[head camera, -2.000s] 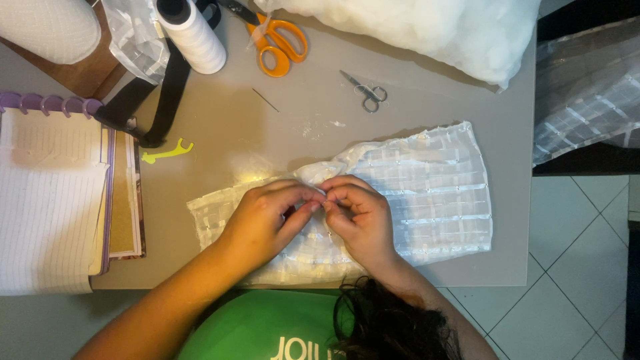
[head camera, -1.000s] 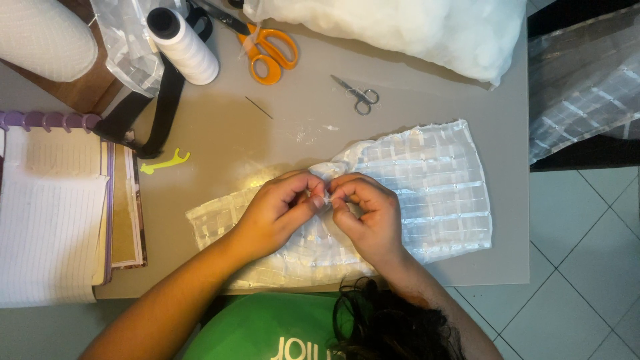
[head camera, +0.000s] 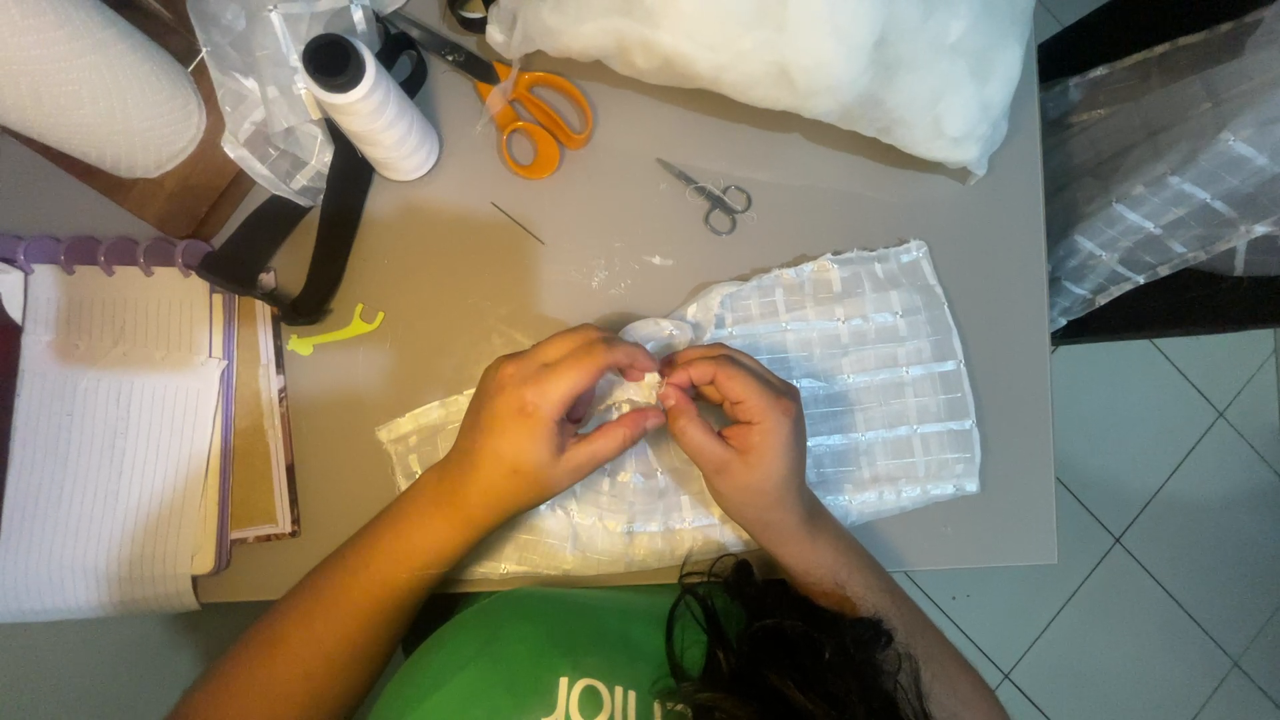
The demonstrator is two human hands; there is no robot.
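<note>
A sheer white checked fabric piece (head camera: 870,380) with shiny woven bands lies across the table, gathered near its middle. My left hand (head camera: 560,420) pinches a small bunched bit of this fabric between thumb and fingers. From the other side, my right hand (head camera: 740,420) pinches at the same spot, its fingertips close to those of the left. Whether a needle or thread is between the fingertips cannot be made out. Small metal scissors (head camera: 715,200) with loose thread on them lie beyond the hands, and a thin dark needle-like piece (head camera: 517,223) rests to their left.
Orange-handled scissors (head camera: 530,125), a white thread cone (head camera: 375,110) and a black strap (head camera: 335,225) lie at the back left. A bag of white stuffing (head camera: 800,70) is at the back. Nearer are a yellow-green plastic piece (head camera: 340,332) and an open lined notebook (head camera: 110,440). More sheer fabric (head camera: 1170,180) hangs at right.
My left fingers have spread from a tight pinch into a wider curve around the bunched fabric. The right hand stays close beside them. The fabric and tools lie much as before.
</note>
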